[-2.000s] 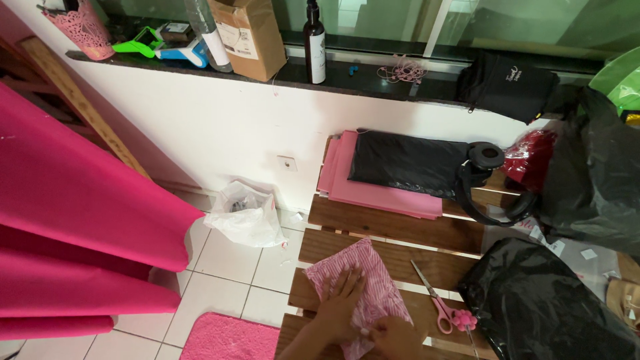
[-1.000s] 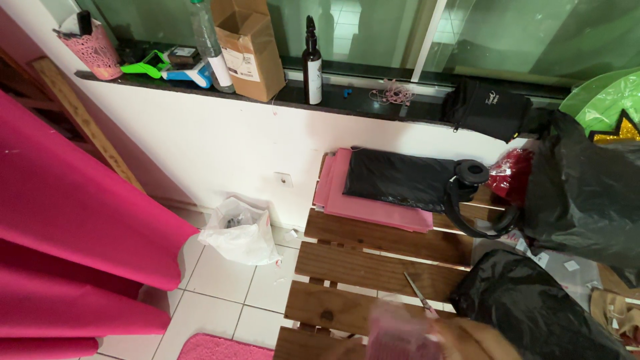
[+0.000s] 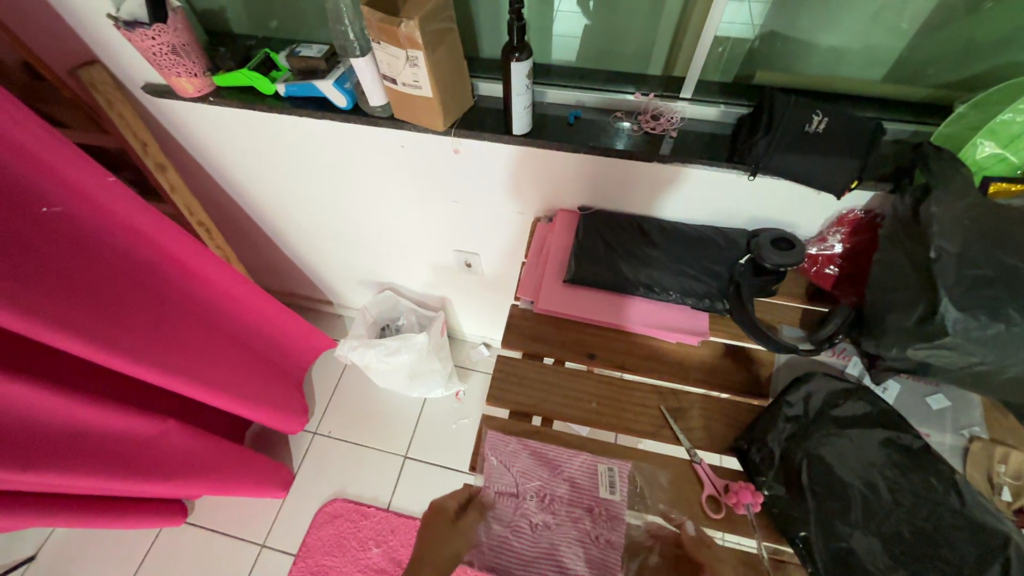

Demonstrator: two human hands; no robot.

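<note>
A folded pink striped fabric piece [image 3: 552,504] lies in a clear plastic bag at the front of the slatted wooden bench [image 3: 608,392]. The bag bears a small printed label. My left hand [image 3: 452,524] grips its left edge, thumb on top. At the bag's right side, my right hand [image 3: 680,552] is blurred and partly cut off by the frame's bottom; its fingers are near the clear plastic, and its hold is unclear. Pink-handled scissors [image 3: 708,480] with a pink pompom-like charm rest on the slats to the right of the bag.
Pink envelopes or sheets [image 3: 616,312], a black plastic package [image 3: 656,256] and black headphones [image 3: 768,296] lie further back. Black plastic bags [image 3: 872,472] stand at right. A white bag [image 3: 400,344] sits on the tiles. Pink fabric [image 3: 144,304] hangs left. The sill holds a spray bottle [image 3: 518,80].
Two seconds ago my hands were pressing on the pink fabric lying on the bench. Now it appears inside a clear bag, with my hands at either side. The scissors have stayed on the bench.
</note>
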